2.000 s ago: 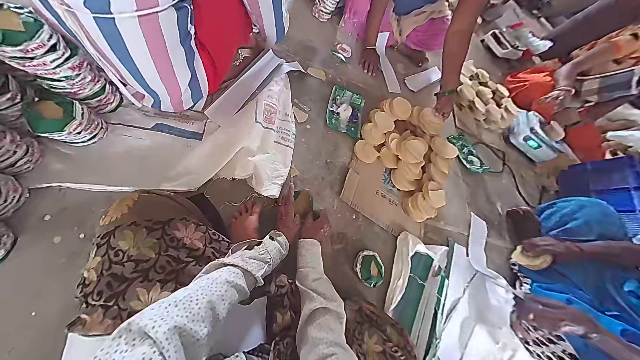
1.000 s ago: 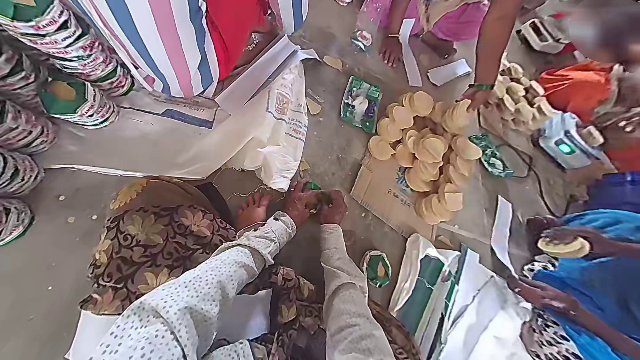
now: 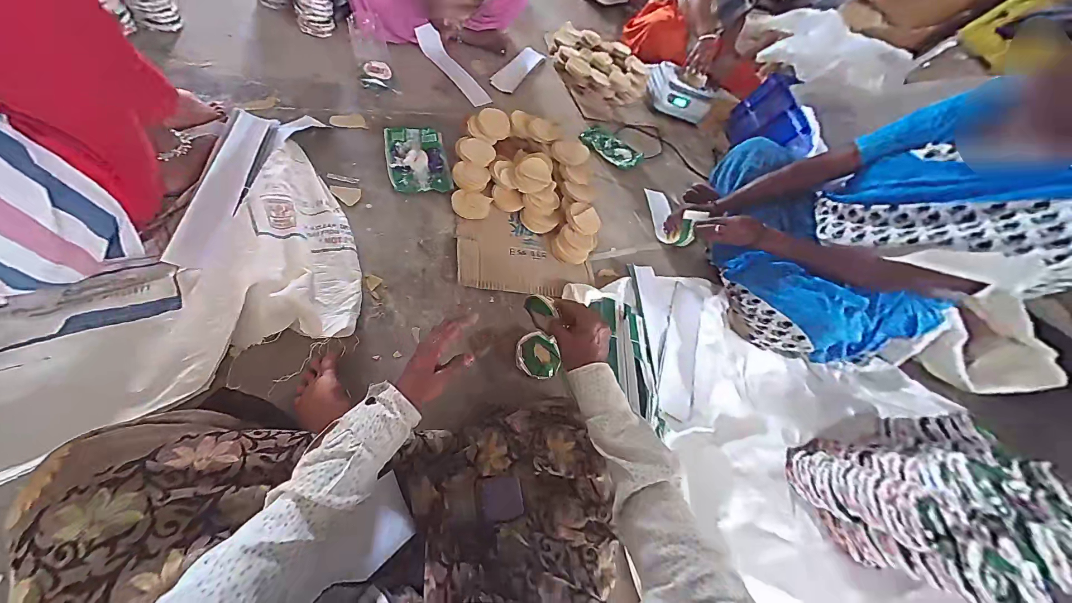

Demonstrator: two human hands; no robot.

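Above the floor near the middle, my left hand (image 3: 437, 360) has its fingers spread and holds nothing. My right hand (image 3: 582, 332) grips a small round packet with a green face (image 3: 542, 307), tilted at its fingertips. Just below that packet lies a second round green-and-white packet (image 3: 538, 355), close to my right fingers; whether they touch it I cannot tell. Beyond both hands, round flat tan discs (image 3: 533, 174) stand in overlapping stacks on a flattened cardboard sheet (image 3: 511, 265).
A green plastic packet (image 3: 418, 160) lies left of the discs. White sacking (image 3: 289, 226) spreads at left, and white and green sheets (image 3: 662, 335) at right. Banded packets (image 3: 930, 494) are piled lower right. A co-worker in blue (image 3: 837, 209) handles a packet; a digital scale (image 3: 679, 94) stands farther back.
My hands were together over the floor; now they are apart, the right one over by the round packet that lay to its right. The view has shifted to the right.
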